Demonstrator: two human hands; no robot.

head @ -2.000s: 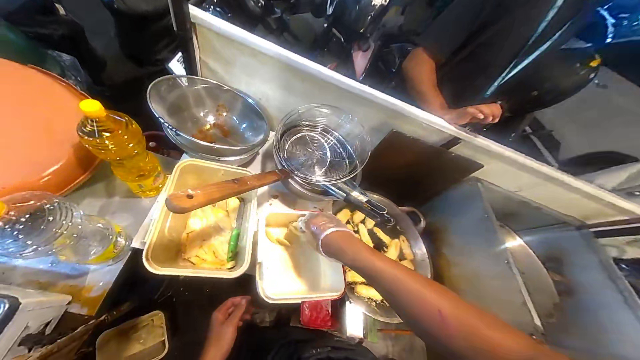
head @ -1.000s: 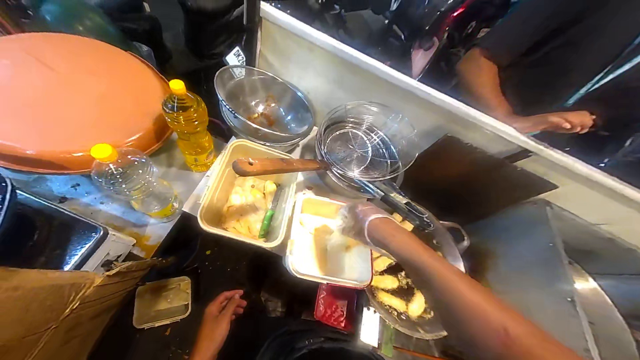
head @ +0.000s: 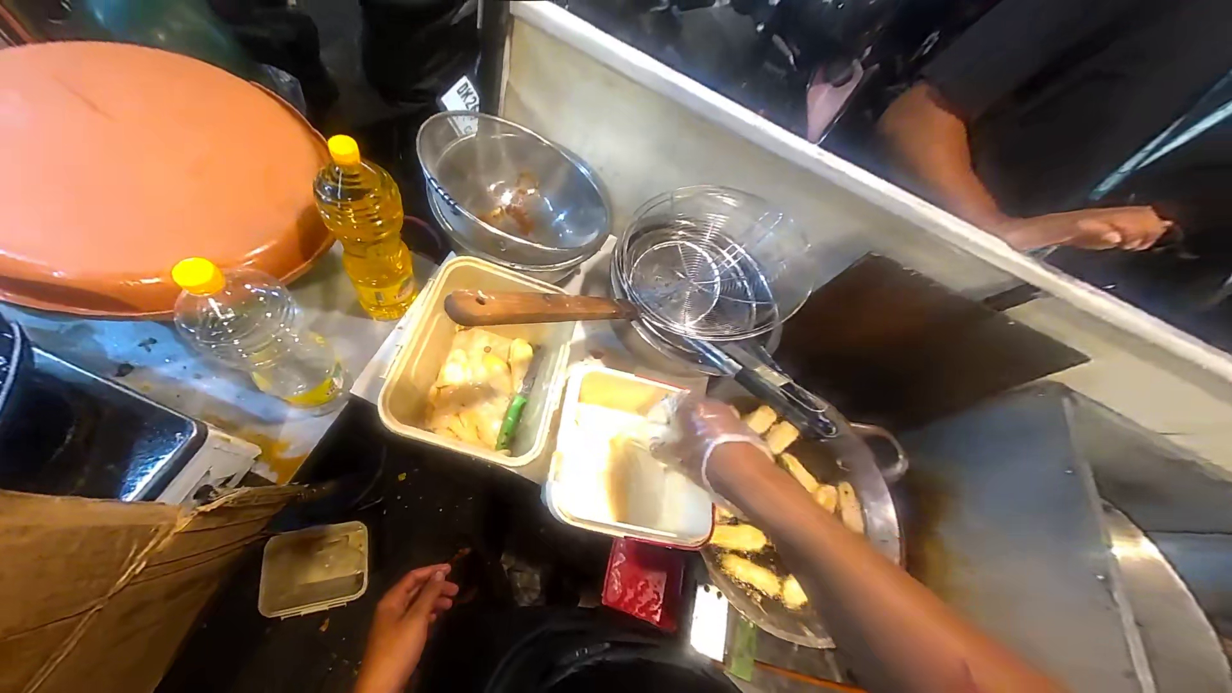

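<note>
My right hand (head: 701, 435), in a clear plastic glove, is over the right edge of a white plastic tub (head: 587, 472) that holds pale batter. Its fingertips are blurred, so I cannot tell whether they hold anything. Beneath and beyond my right forearm, battered pieces (head: 751, 575) fry in oil in a wide metal pan (head: 884, 510). My bare left hand (head: 416, 602) hangs low at the front with fingers loosely curled and nothing seen in them. Left of the batter, a cream tub (head: 404, 385) holds pale peeled pieces and a green-handled knife (head: 513, 421).
Wire strainers (head: 698, 279) lie behind the tubs, beside a wooden handle (head: 539, 308) and metal bowls (head: 520, 207). An oil bottle (head: 371, 231), a nearly empty bottle (head: 255, 332) and an orange lid (head: 144, 183) stand left. Beyond the partition (head: 770, 144) is another person's hand (head: 1097, 229).
The view has shifted left, bringing in more of the orange lid and a cardboard box. My right hand stays by the batter tub, my left hand low at the front.
</note>
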